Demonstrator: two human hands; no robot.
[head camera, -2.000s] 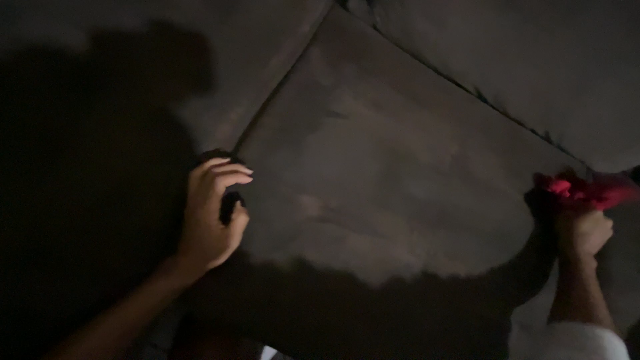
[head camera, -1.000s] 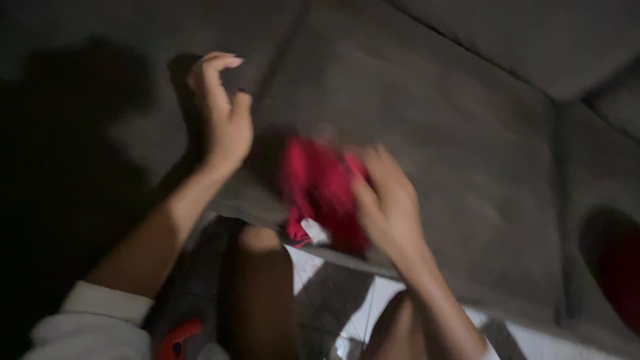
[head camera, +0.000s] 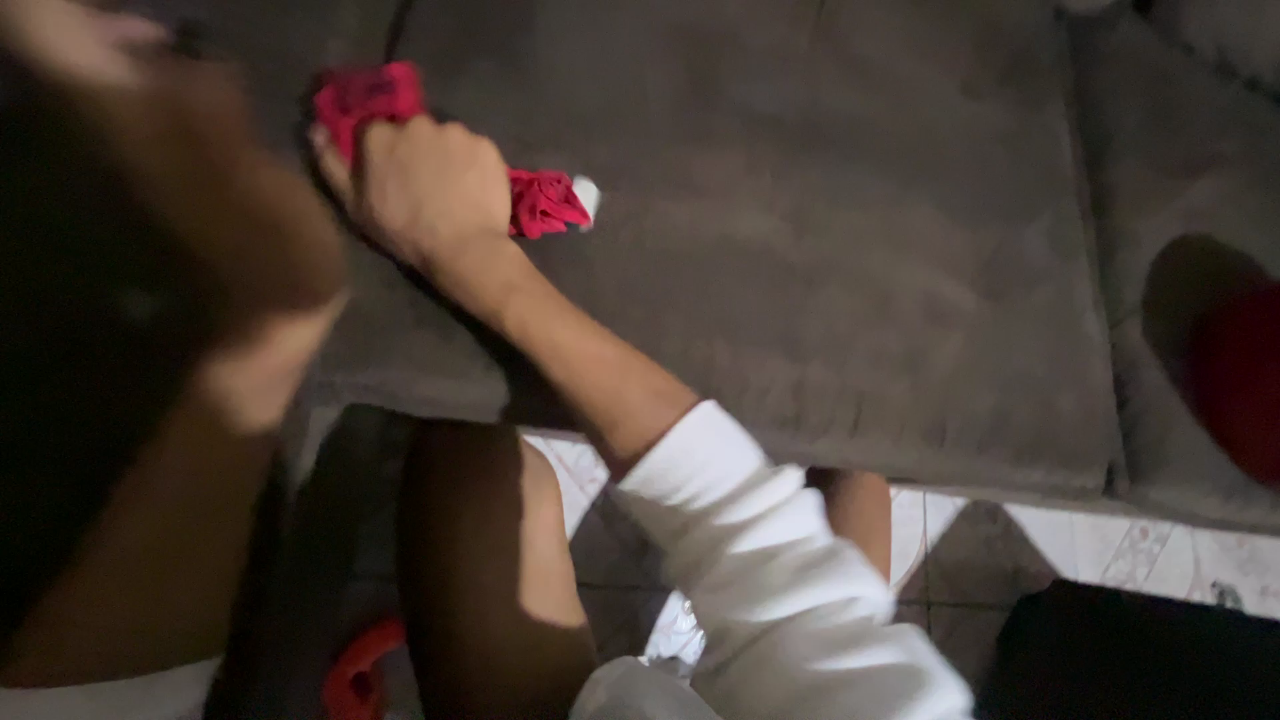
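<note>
My right hand (head camera: 430, 185) is closed around a crumpled red cloth (head camera: 545, 203) and presses it onto the dark grey-brown upholstered seat cushion (head camera: 800, 260) of a sofa. Part of the cloth bulges out beyond the thumb side, and the other end, with a small white tag, sticks out to the right of the fist. At the upper left my left hand (head camera: 100, 50) is raised, blurred and partly cut off by the frame. Whether its fingers hold anything does not show.
A seam divides the cushion from another sofa section on the right, where a dark red object (head camera: 1240, 380) lies. Below the sofa's front edge are my knees, a light tiled floor (head camera: 1150, 550), an orange-red object (head camera: 365, 670), a shiny clear plastic item (head camera: 675, 630) and a black object (head camera: 1140, 650).
The right hand has carried the red cloth from the far right across the cushion to the left. My left hand has lifted away from the seat toward the upper left. The view has shifted.
</note>
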